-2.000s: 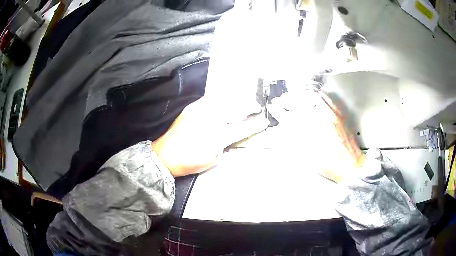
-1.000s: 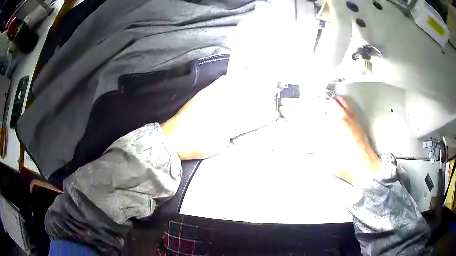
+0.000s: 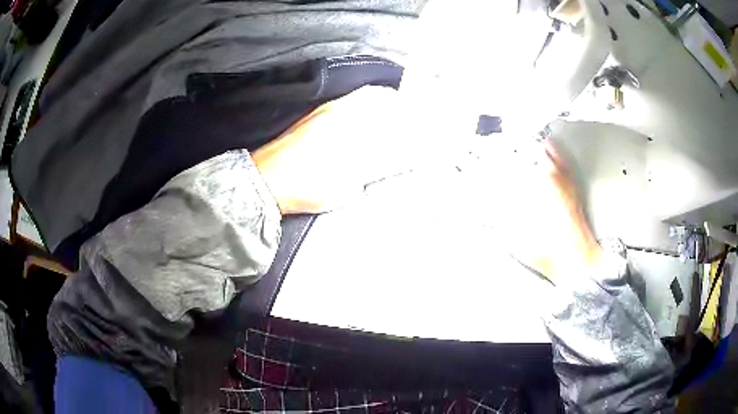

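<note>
A large dark denim garment (image 3: 235, 105) lies over the left of the machine table, with a pale stitch line near its upper middle. Its dark stitched edge runs down beside my left wrist. My left hand (image 3: 340, 149) lies flat, palm down, left of the needle area, its fingers lost in glare. My right hand (image 3: 566, 210) is on the right of the needle area, its fingertips also washed out. The presser foot, needle and any cloth between the fingertips cannot be made out in the glare.
The white sewing machine head (image 3: 647, 121) stands at the upper right with a round silver tension dial (image 3: 617, 79). Red-black plaid cloth (image 3: 283, 368) covers my lap. A dark flat object (image 3: 18, 121) lies at the far left edge. Metal parts (image 3: 688, 241) stand at the right.
The view has shifted, so the tension dial sits further right in the picture. Both hands stay beside the needle area; the left hand and garment appear higher in the frame.
</note>
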